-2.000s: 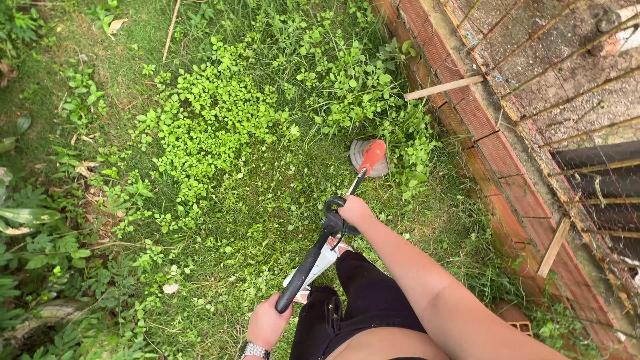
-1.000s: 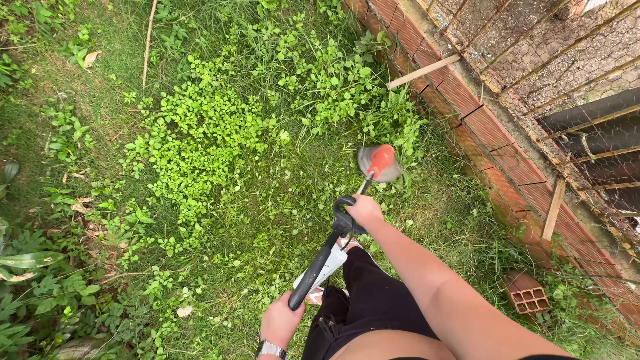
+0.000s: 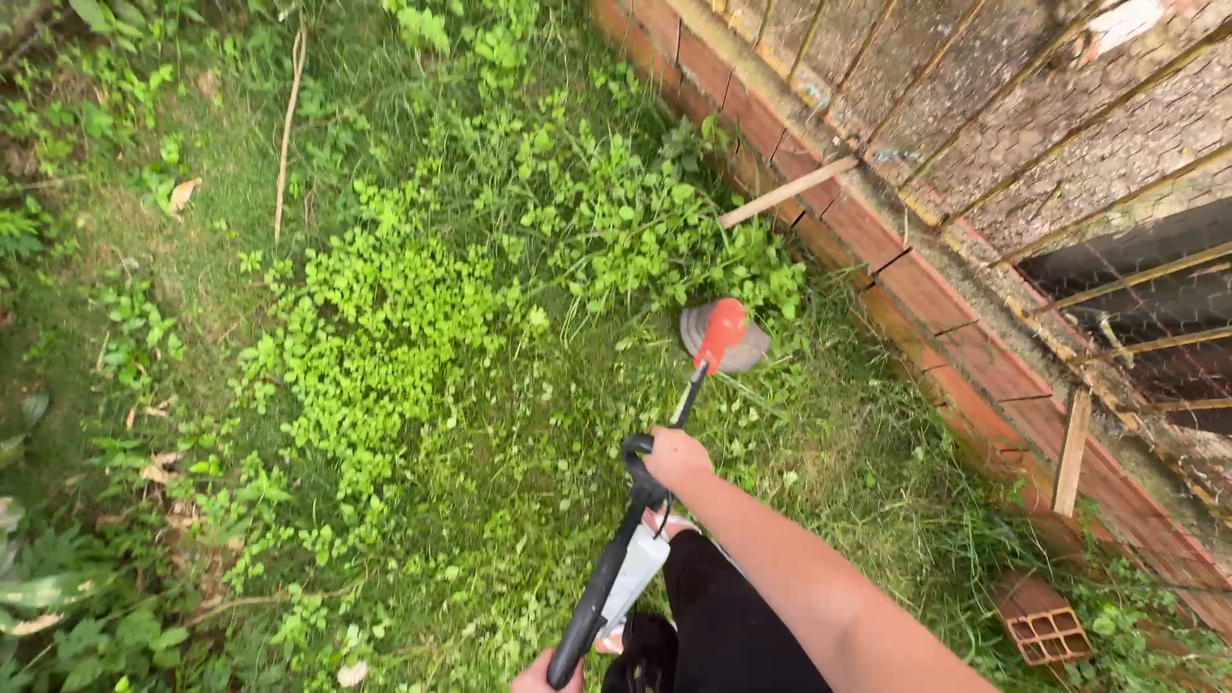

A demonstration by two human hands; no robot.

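Observation:
A string trimmer with an orange-red head (image 3: 724, 327), a grey guard (image 3: 746, 350) and a black shaft (image 3: 687, 399) slants across the lower middle of the view. My right hand (image 3: 678, 459) is closed around its black loop handle (image 3: 636, 452). At the bottom edge, partly cut off, my left hand (image 3: 547, 677) grips the end of the black rear handle (image 3: 589, 602). A white part (image 3: 635, 570) lies alongside that handle. The trimmer head is low over the grass, beside leafy weeds (image 3: 664, 231). Whether its line is turning cannot be told.
A low brick wall (image 3: 924, 289) topped by a rusty bar-and-mesh fence (image 3: 1088, 125) runs diagonally on the right. Two wooden sticks (image 3: 789, 191) (image 3: 1071, 452) lean on it. A hollow brick (image 3: 1044, 621) lies at lower right. A thin branch (image 3: 289, 125) lies upper left. My feet are below the trimmer.
The trimmer head has shifted slightly along the weeds near the wall between frames. Both hands keep their hold on it. The view has moved somewhat.

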